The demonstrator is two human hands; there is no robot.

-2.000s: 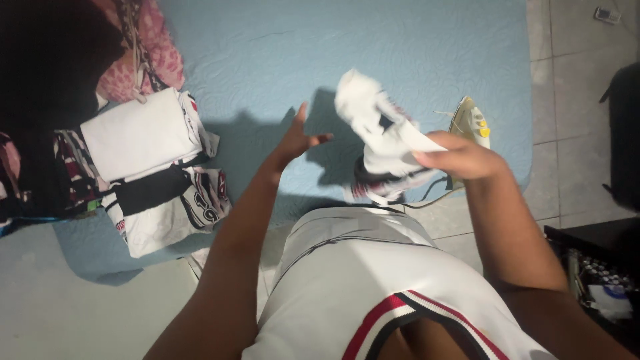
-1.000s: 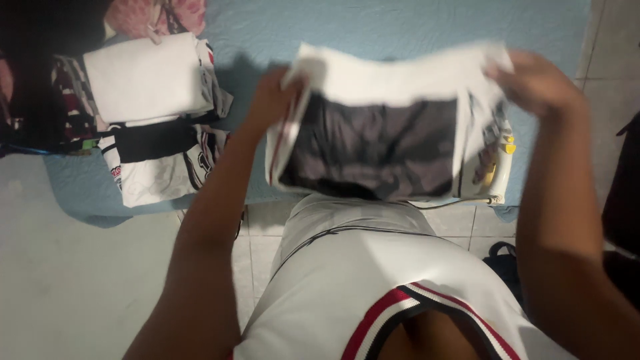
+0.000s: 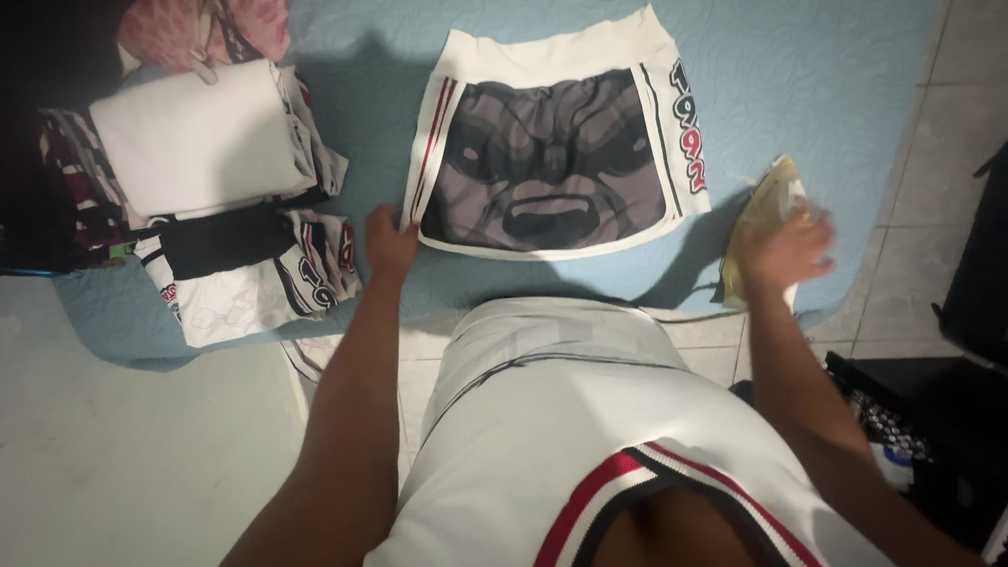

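A white skirt-like garment (image 3: 551, 165) with a dark printed face panel, striped edges and numerals on its right side lies spread flat on the blue bed cover (image 3: 835, 118). My left hand (image 3: 391, 242) is at the garment's lower left corner, its fingertips on the hem. At the right, my right hand (image 3: 787, 250), slightly blurred, is over a yellowish clear plastic bag (image 3: 760, 205); whether the fingers grip it cannot be told. Folded white clothes (image 3: 197, 142) lie to the left, beside a folded white and black garment (image 3: 236, 291) with striped trim.
Pink patterned fabric (image 3: 252, 27) and dark clothing (image 3: 71, 173) lie at the upper left. Beyond the bed's right edge is a tiled floor (image 3: 906, 173), with a black container (image 3: 929, 409) of mixed things at the lower right.
The garment, bunched in my right hand and then held stretched between both hands, now lies spread on the bed. My right hand has let go of it and moved down to the plastic bag.
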